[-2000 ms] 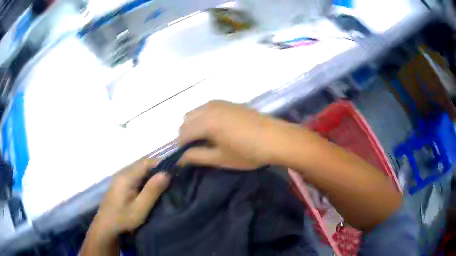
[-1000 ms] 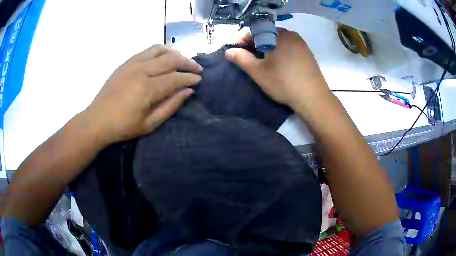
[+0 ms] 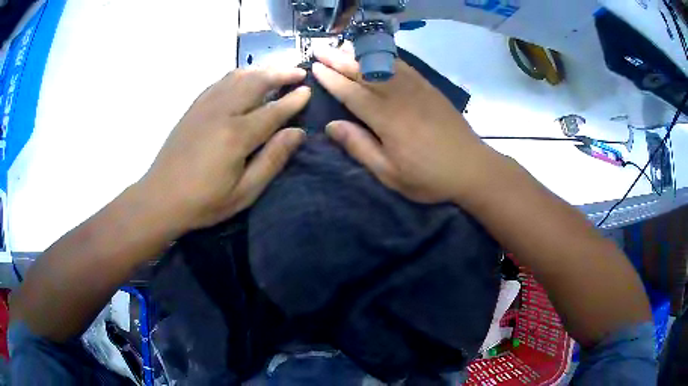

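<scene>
The dark garment piece [image 3: 354,241] runs from the needle area down over the table edge onto the lap. My left hand [image 3: 226,143] lies flat on its left side, fingertips close to the presser foot [image 3: 306,50]. My right hand [image 3: 407,128] lies on its right side, index fingertip beside the foot, thumb pressing the cloth lower down. Neither hand is clearly closed around the cloth. A dark cloth corner [image 3: 445,87] sticks out beyond my right hand. The grey-blue cylinder [image 3: 376,56] hangs from the machine head just above my right fingers.
Yellow-brown looped thing [image 3: 537,60] lies on the table [image 3: 98,151] at right, with pink and blue snips [image 3: 606,152] nearer. A thin black cable [image 3: 641,177] crosses the right edge. A red basket [image 3: 539,332] stands below right. A bright blue sheet [image 3: 26,98] lies at far left.
From bending over the table edge, the view has shifted to the machine head. Since one second ago, my right hand has come closer to my left, and the cloth is more bunched.
</scene>
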